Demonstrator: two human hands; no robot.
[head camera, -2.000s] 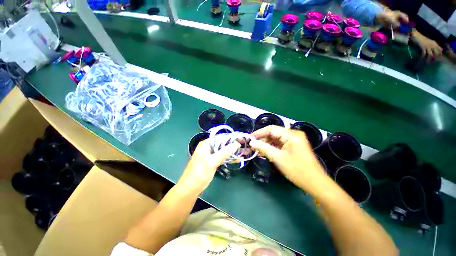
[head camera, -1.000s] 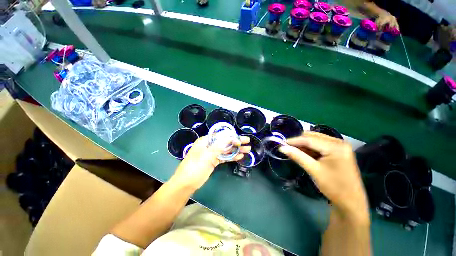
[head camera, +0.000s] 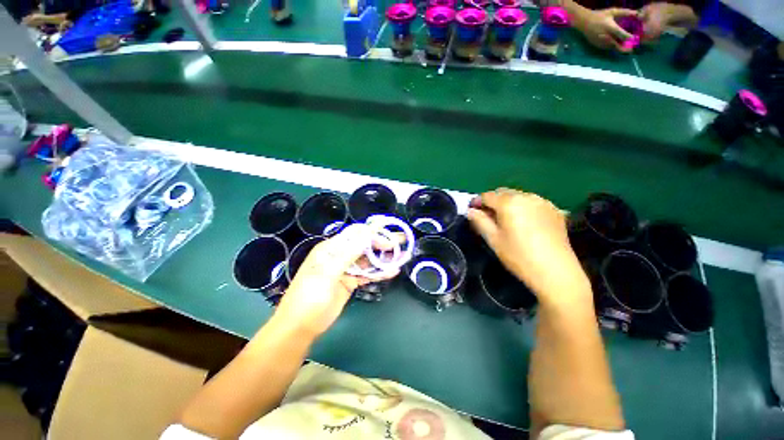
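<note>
Several open-topped black plastic housings stand in rows on the green bench; white rings show inside some, such as the front middle housing (head camera: 435, 265). My left hand (head camera: 331, 271) holds several white rings (head camera: 391, 247) above the housings. My right hand (head camera: 526, 235) is over the housings to the right of the middle, fingers bent down with thumb and forefinger close together. Whether it holds a ring is hidden. More black housings (head camera: 632, 281) stand to its right.
A clear plastic bag (head camera: 129, 209) of white rings lies on the left. A cardboard carton (head camera: 129, 378) with black housings is at lower left. Across the belt (head camera: 344, 112) stand pink-topped motors (head camera: 471, 33) and a blue fixture (head camera: 359, 30). Another person's hands (head camera: 632, 26) work at upper right.
The view has shifted to the right. My right hand has moved from the middle housings to ones further right. My left hand still holds rings. The housings on the right stand more upright.
</note>
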